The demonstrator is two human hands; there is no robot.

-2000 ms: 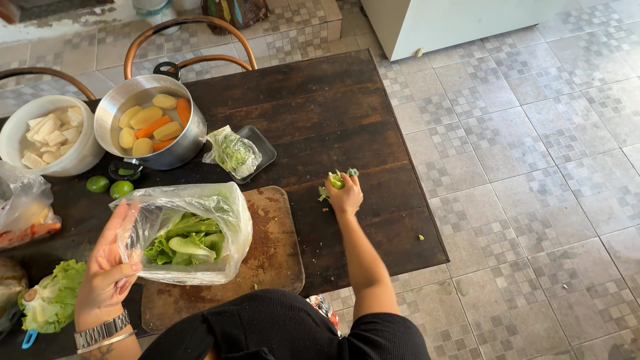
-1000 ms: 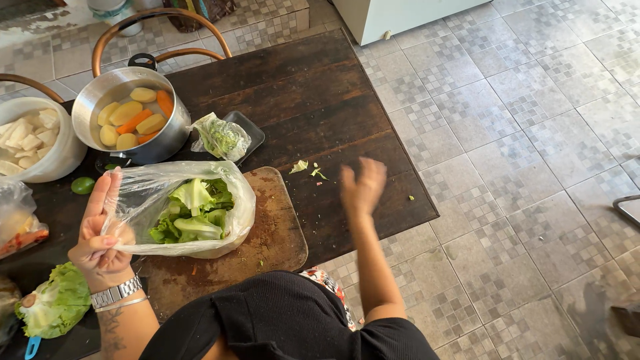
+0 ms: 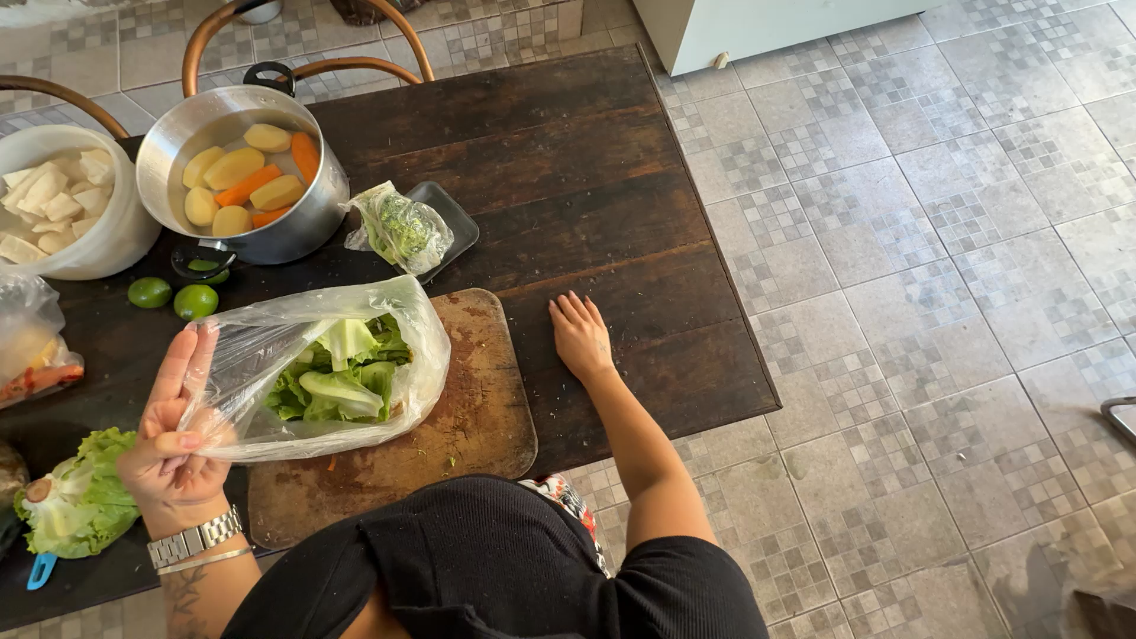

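Note:
My left hand grips the edge of a clear plastic bag and holds its mouth apart. Green lettuce leaves lie inside the bag, which is over a worn wooden cutting board. My right hand is palm down on the dark wooden table, right of the board, its fingers near small scraps; whether something is under the palm is hidden. A head of lettuce lies left of my left wrist, beside a blue handle.
Behind the bag stand a metal pot of potatoes and carrots in water, a white tub of pale peeled chunks, limes, and a wrapped green vegetable on a dark tray. A plastic bag lies at far left.
My right hand has let go of the green scraps it held two seconds ago and now rests on the table, where loose leaf bits lay one second ago. My left hand still holds the bag.

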